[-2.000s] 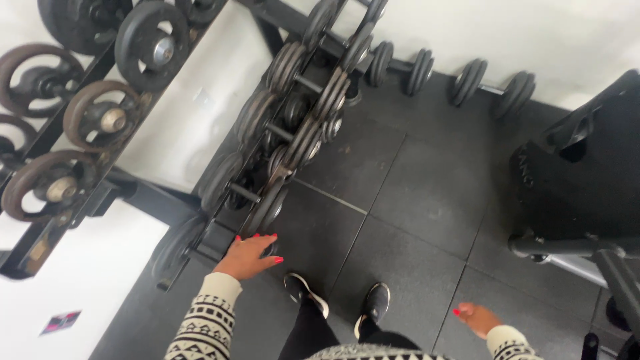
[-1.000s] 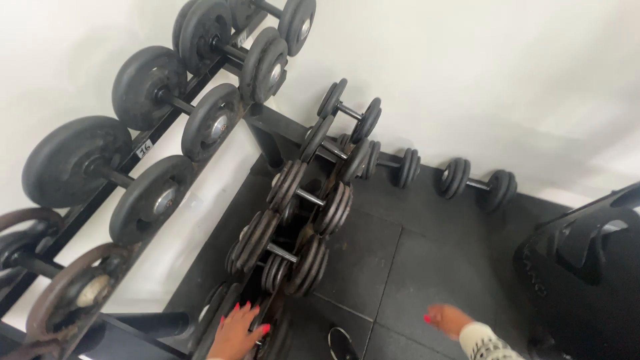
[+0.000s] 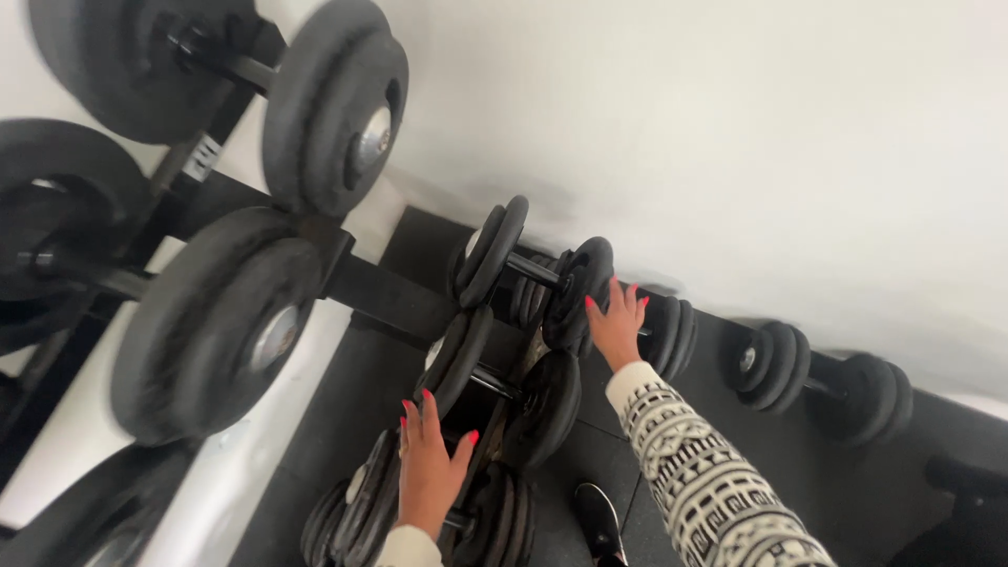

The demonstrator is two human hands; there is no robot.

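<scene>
My right hand, in a black-and-white patterned sleeve, is spread at the outer plate of the end dumbbell on the lower rack tier; whether it touches the plate I cannot tell. Fingers apart, my left hand hovers over the lower row, close to the near plates of a second dumbbell. Below it lies another dumbbell with several stacked plates, partly hidden by that hand. Neither hand grips anything.
Large dumbbells fill the upper rack tier at left. A black rack beam crosses behind the lower row. On the floor along the white wall lies a dumbbell. My black shoe shows at the bottom.
The view has moved towards the wall end of the rack. My right hand has moved from above the floor to the end dumbbell; my left hand has moved farther along the lower row.
</scene>
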